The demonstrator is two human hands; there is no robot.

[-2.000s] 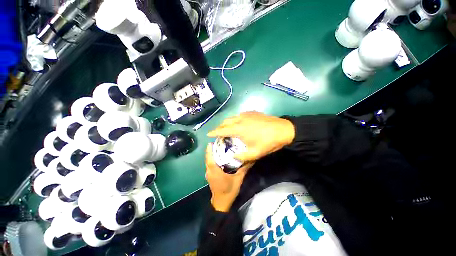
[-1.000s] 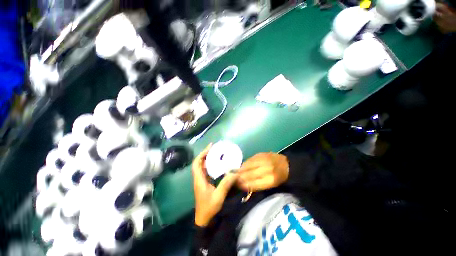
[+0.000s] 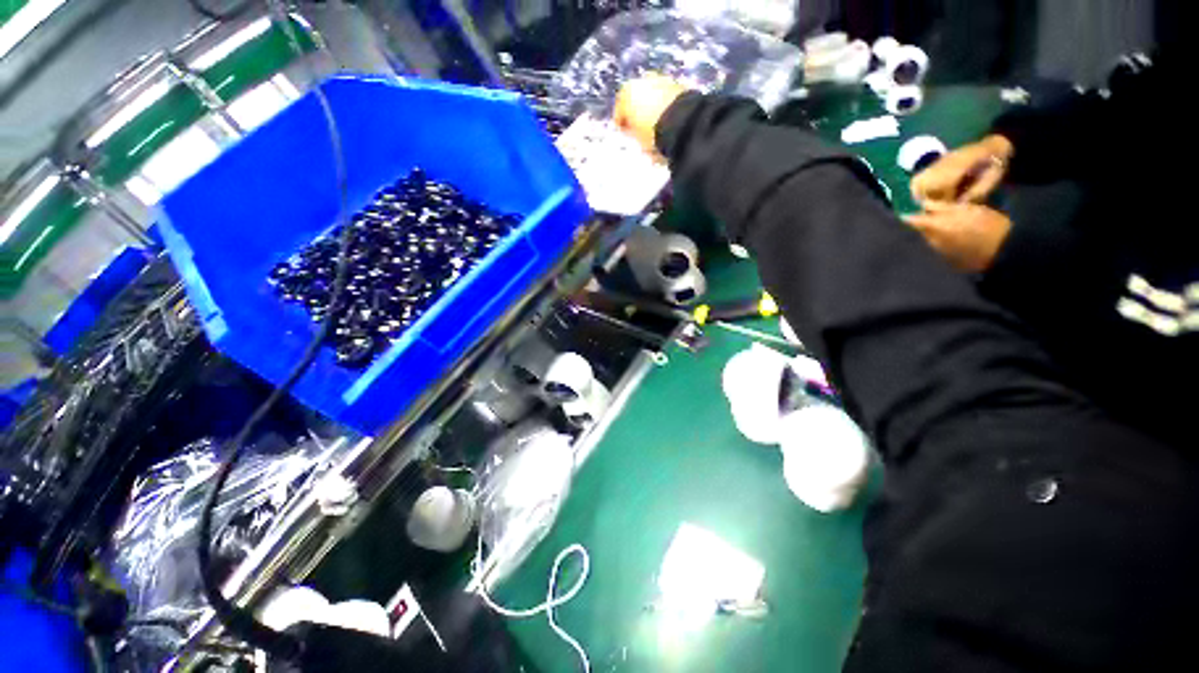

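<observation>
My right hand is at the far end of my outstretched black sleeve, at a white box or packet beside clear plastic bags. Its fingers are small and blurred, so I cannot tell what they hold. My left hand is out of the picture. The white round camera part from the earlier frames is not in view in a hand of mine.
A big blue bin of small black parts stands left of my arm. White cameras, a paper and a white cable lie on the green bench. Another person's hands are at right.
The view has swung away from the left pile of cameras, bringing in the blue bin. My right arm has stretched far forward. My left hand and the held white part have left the picture.
</observation>
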